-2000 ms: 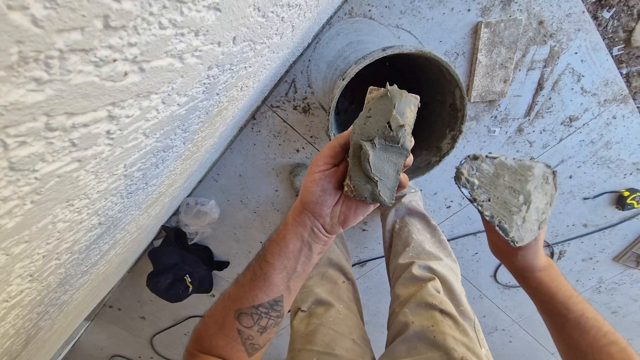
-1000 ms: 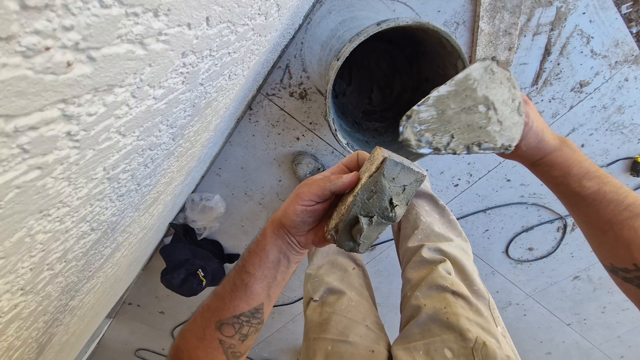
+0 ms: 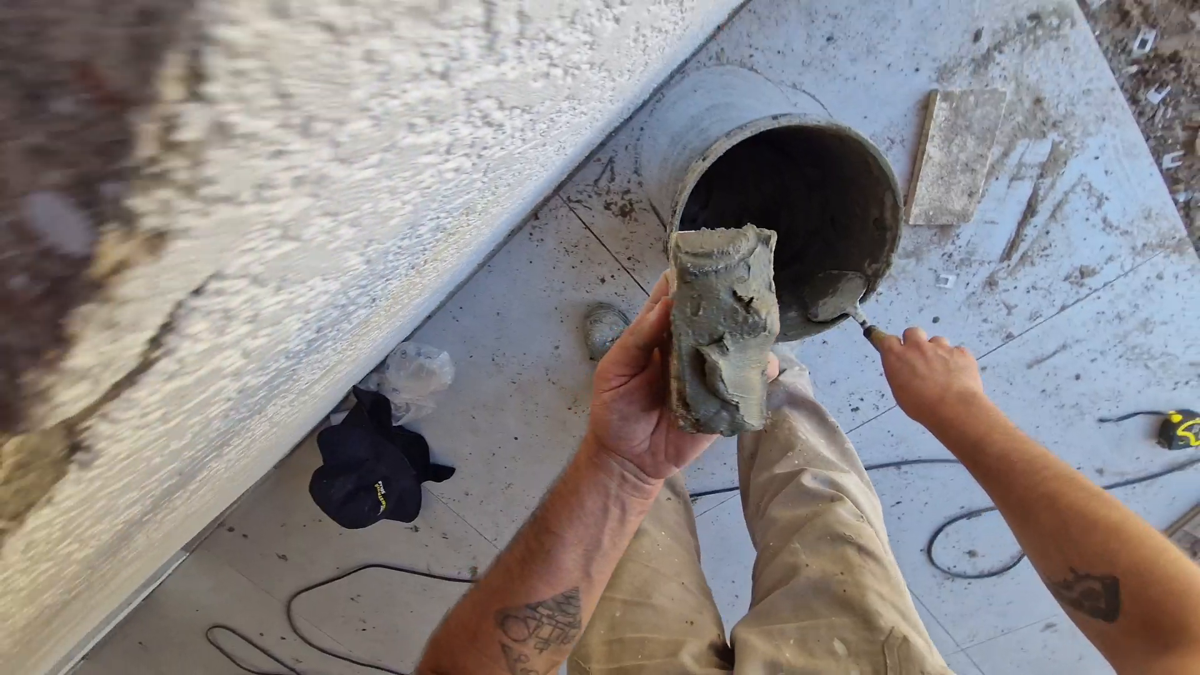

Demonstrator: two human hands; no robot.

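Note:
My left hand (image 3: 647,394) holds a stone veneer piece (image 3: 724,328) from below, its upper face coated with thick grey mortar. The piece is above the near left rim of a round bucket (image 3: 698,169) smeared with mortar. At the bucket's right rim, my right hand (image 3: 931,372) is closed around the handle of a trowel (image 3: 837,296). The trowel's blade is inside the bucket, partly hidden by the rim. The bucket's depth is dark.
A rough white textured wall (image 3: 375,169) runs along the left. A dark cap (image 3: 370,469) and clear plastic (image 3: 414,380) lie beside it. A flat stone piece (image 3: 956,157) rests beyond the bucket. Black cord (image 3: 975,516) crosses the floor near a tape measure (image 3: 1179,429).
My right hand has lowered the trowel from above the bucket's right side into its mouth. My left hand has turned the coated piece so its mortar face shows more fully.

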